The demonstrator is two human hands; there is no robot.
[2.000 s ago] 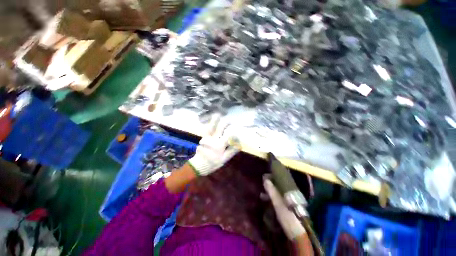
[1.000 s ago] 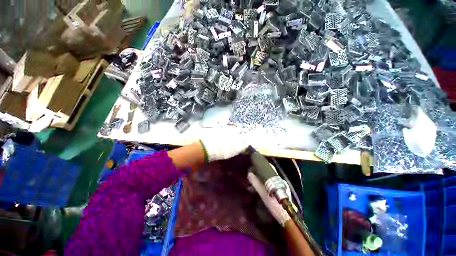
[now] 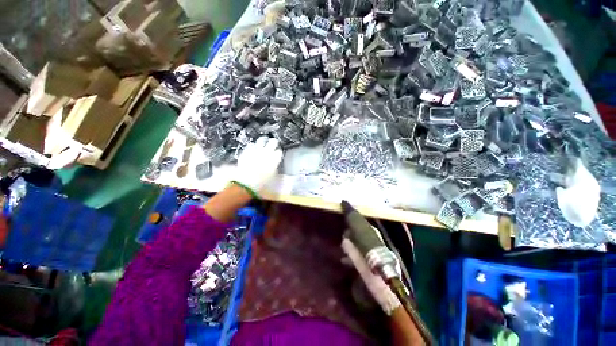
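Note:
My left hand point(image 3: 259, 162), in a white glove, lies at the near left of the heap of small metal housings point(image 3: 297, 88); its fingers touch or nearly touch the heap, and whether it holds a piece cannot be told. My right hand point(image 3: 368, 274), gloved, is wrapped round the dark olive-grey air tool point(image 3: 365, 236) over my lap. The tool's black nose points up and forward at the table edge. A brown hose runs back from its silver collar. A loose pile of thin silver screws or pins point(image 3: 358, 159) lies between the hand and the right-hand housings.
The pale wooden table edge point(image 3: 304, 201) runs in front of me. A blue crate of metal parts point(image 3: 236, 284) stands below left, another blue crate point(image 3: 523, 270) below right. A clear bag of fasteners point(image 3: 540, 209) with a white oval item lies at right. Cartons point(image 3: 81, 128) stand on a pallet at left.
My left hand has moved from beside the tool's nose leftward and forward onto the table by the heap. My right hand still holds the tool at much the same place.

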